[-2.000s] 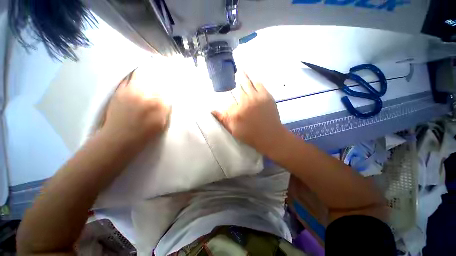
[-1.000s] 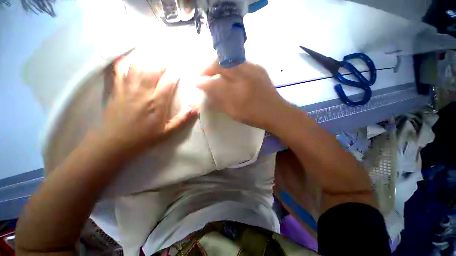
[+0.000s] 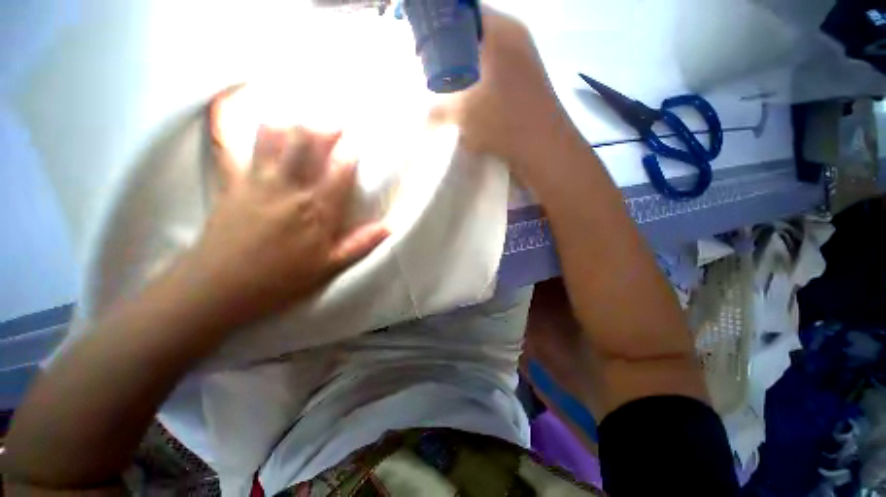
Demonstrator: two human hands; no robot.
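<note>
A cream garment panel [image 3: 437, 254] lies on the white machine table and hangs over the front edge onto my lap. My left hand [image 3: 291, 209] lies on the panel with fingers spread, its fingertips washed out by the lamp glare. My right hand [image 3: 500, 97] is beside and behind the grey-blue ribbed knob [image 3: 445, 44], at the panel's right side. Its fingers are partly hidden and blurred by glare, so I cannot tell if they pinch cloth. The needle area is at the top edge and mostly out of view.
Scissors with blue handles [image 3: 665, 136] lie on the table right of my right forearm. A printed ruler [image 3: 670, 199] runs along the front edge. A pale mesh basket [image 3: 721, 335] with white offcuts stands below right. Dark blue cloth lies at the far right.
The view has tilted down, so the machine head has mostly left the picture. My right hand has moved up beside the knob. My left hand has spread, and the panel's left part has bunched into a curve.
</note>
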